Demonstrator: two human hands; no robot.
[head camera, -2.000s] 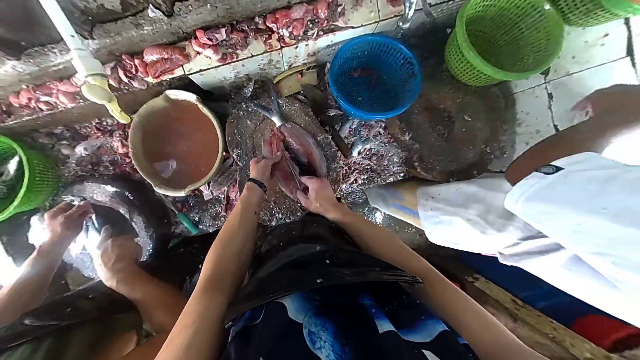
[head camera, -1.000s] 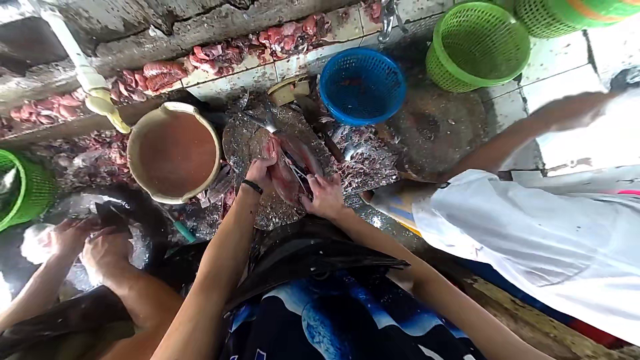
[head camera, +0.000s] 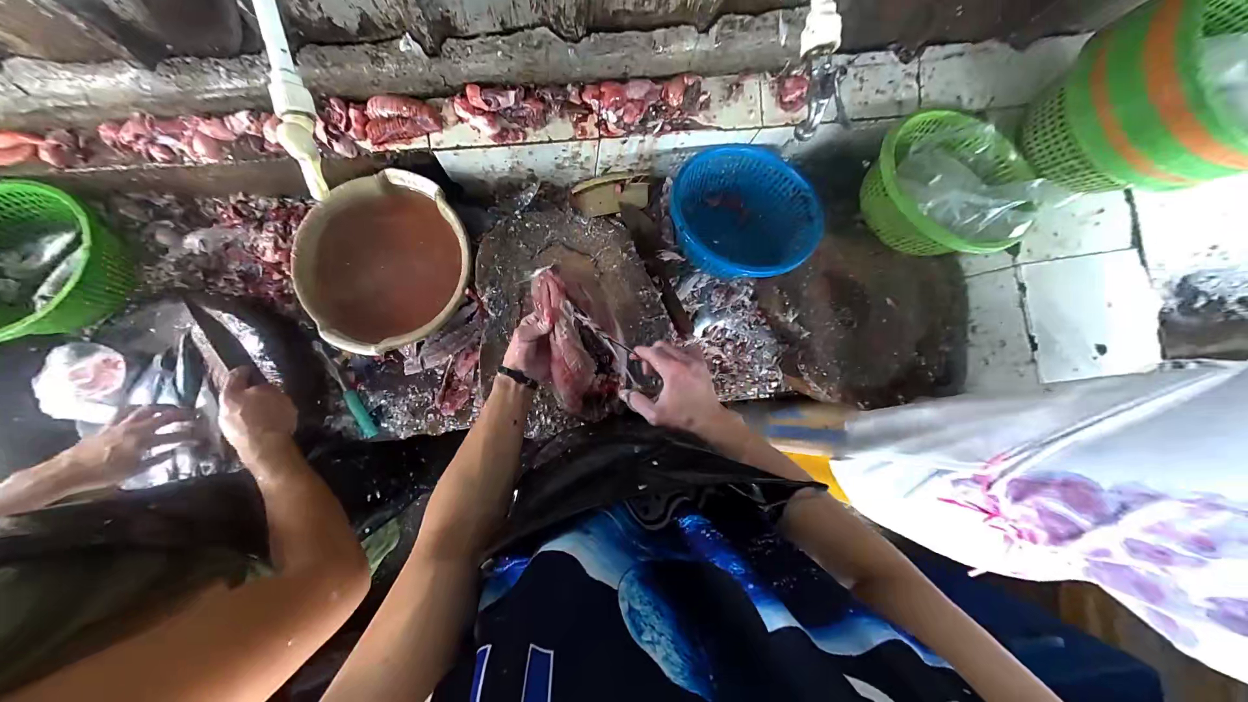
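A split-open fish (head camera: 570, 356) lies on a round wooden chopping block (head camera: 517, 244) in front of me. My left hand (head camera: 529, 346), with a dark band at the wrist, grips the left side of the fish. In my right hand (head camera: 673, 385) are the handles of what looks like a pair of scissors (head camera: 612, 339), its blades pointing up and left into the fish's right side. Part of the tool is hidden by my fingers. Reddish flesh shows along the opened belly, and the fish's lower end rests near my black apron.
A basin of reddish water (head camera: 380, 258) stands left of the block, a blue basket (head camera: 746, 210) at upper right. Further right is a green basket with a plastic bag (head camera: 960, 180). At left a co-worker's hands hold a knife (head camera: 216, 336) over fish. Scraps line the tiled ledge.
My right hand has shifted slightly away from my left, and the tool shows more clearly. The co-worker at right has moved out of the spot beside me; a plastic bag now sits in the green basket.
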